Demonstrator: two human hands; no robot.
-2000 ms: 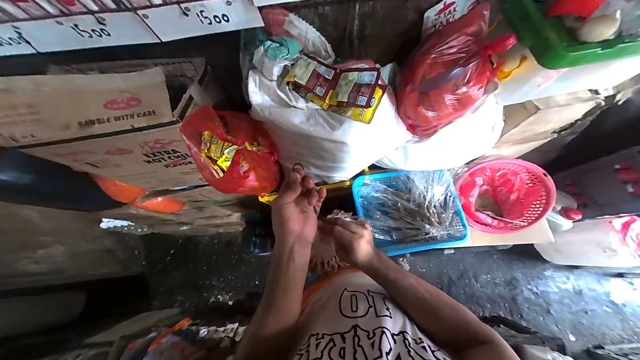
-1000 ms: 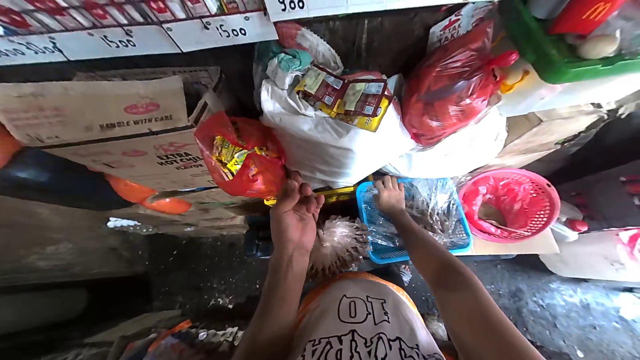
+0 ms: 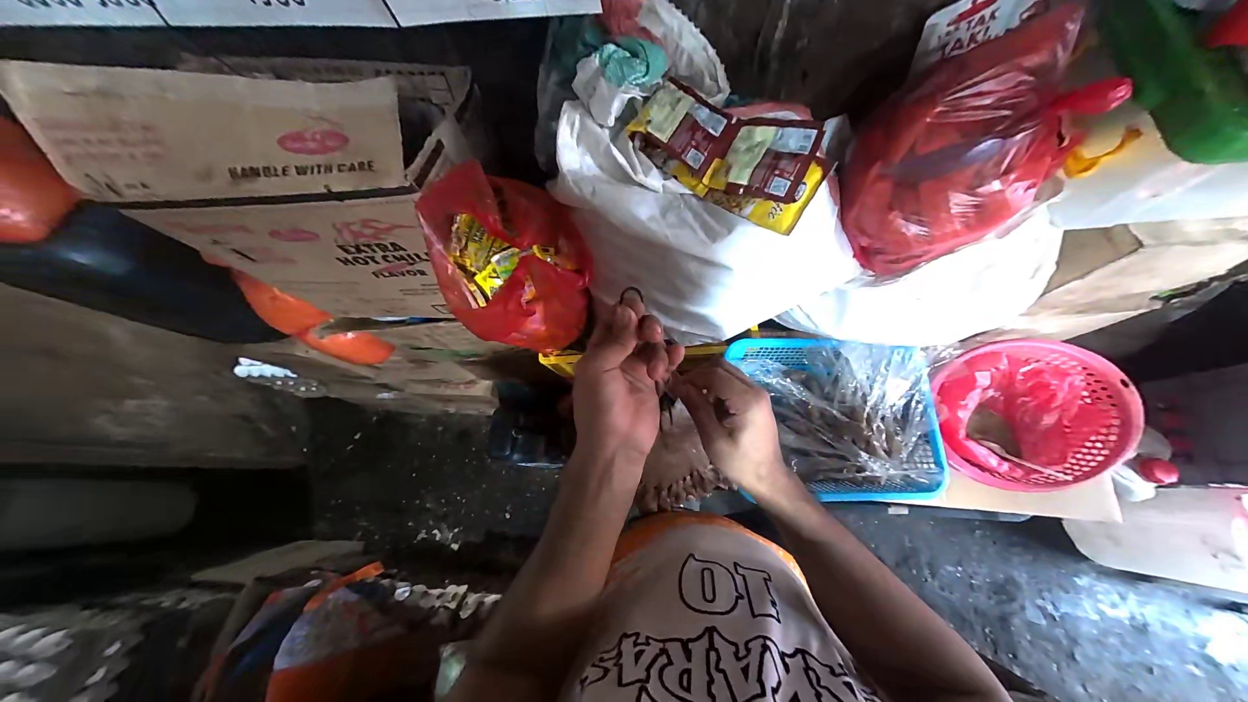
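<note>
My left hand (image 3: 624,390) is palm up with curled fingers, a thin dark loop (image 3: 632,292) at its fingertips. Beside it, my right hand (image 3: 731,424) pinches a small dark item close to the left fingers; what it is cannot be made out. Below both hands, partly covered by them, lies a brownish bundle (image 3: 682,473) with a fringed edge. Just right of my right hand is a blue plastic basket (image 3: 931,478) holding clear plastic bags with thin brown contents (image 3: 858,419). A red plastic bag (image 3: 546,302) with yellow sachets (image 3: 478,258) stands up and left of the left hand.
A white sack (image 3: 682,244) with brown and yellow packets (image 3: 770,171) on it stands beyond the hands. Right of it are a tied red bag (image 3: 946,156) and a pink basket (image 3: 1121,419). Cardboard boxes (image 3: 244,136) are stacked at left.
My right hand has come back from the blue basket to beside my left hand. Two seconds ago the hands were also close together. The view has shifted somewhat.
</note>
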